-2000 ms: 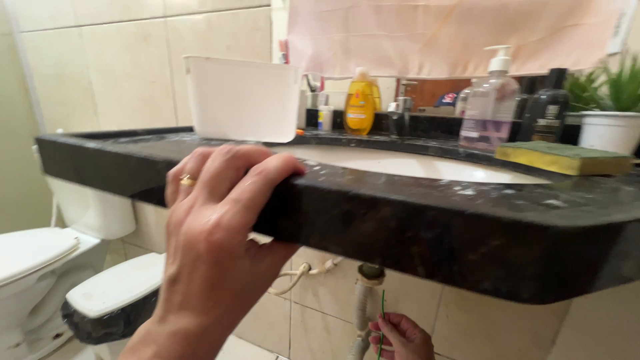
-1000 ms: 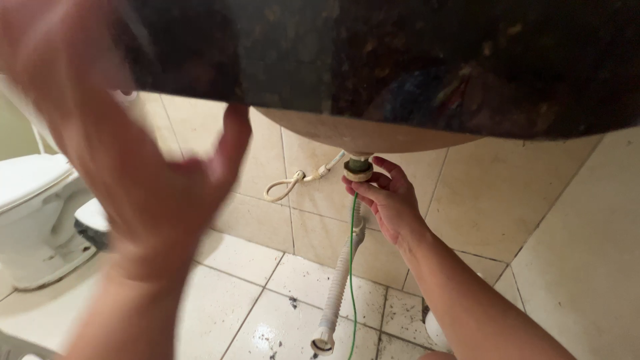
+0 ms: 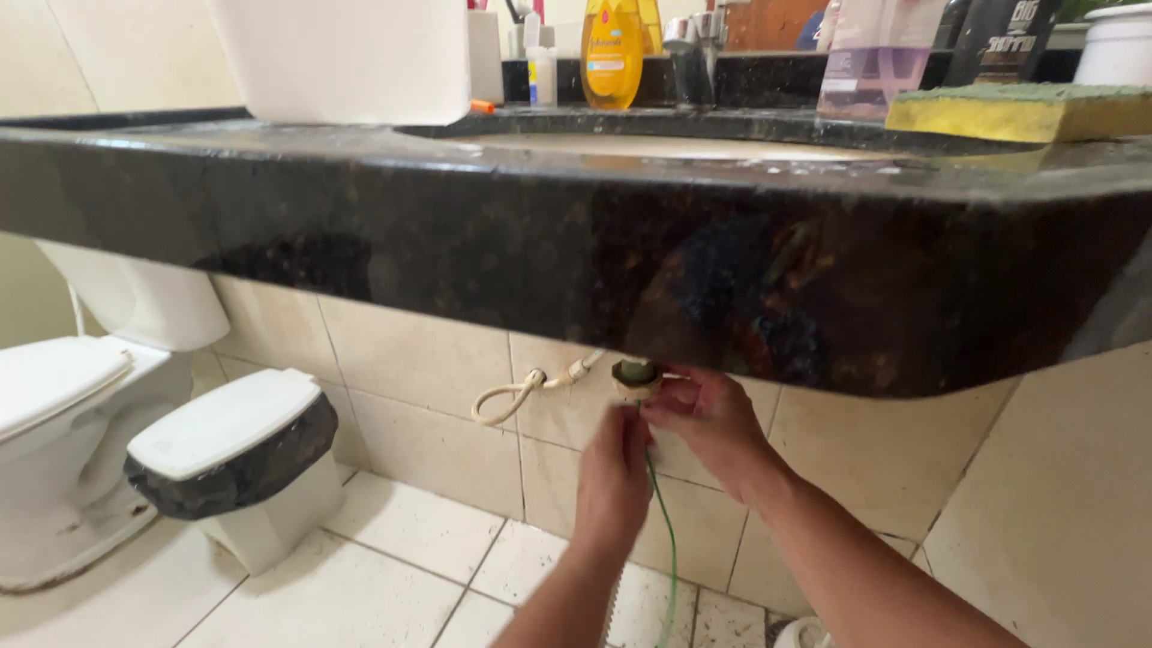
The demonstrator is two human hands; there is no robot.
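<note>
Under the black stone countertop (image 3: 540, 243), the sink's drain fitting (image 3: 635, 378) with its pale nut points down. My right hand (image 3: 711, 423) is at the fitting's right side, fingertips touching the nut. Just below it, my left hand (image 3: 616, 472) pinches a thin green wire (image 3: 668, 513) near the drain's lower opening; the wire hangs toward the floor. Its upper end is hidden at the fitting. Part of a ribbed drain hose (image 3: 612, 598) shows behind my left forearm. The sink basin (image 3: 684, 146) is seen edge-on above.
A beige supply hose (image 3: 504, 405) loops at the tiled wall. On the counter stand a white container (image 3: 351, 58), a yellow bottle (image 3: 612, 54), a faucet (image 3: 693, 58), a purple soap bottle (image 3: 877, 67) and a sponge (image 3: 1008, 112). A lidded trash bin (image 3: 234, 432) and toilet (image 3: 58, 387) are at left.
My left hand was on the counter's front edge two seconds ago; it has come down beneath it to the green wire. My right hand has stayed at the drain fitting since a second ago.
</note>
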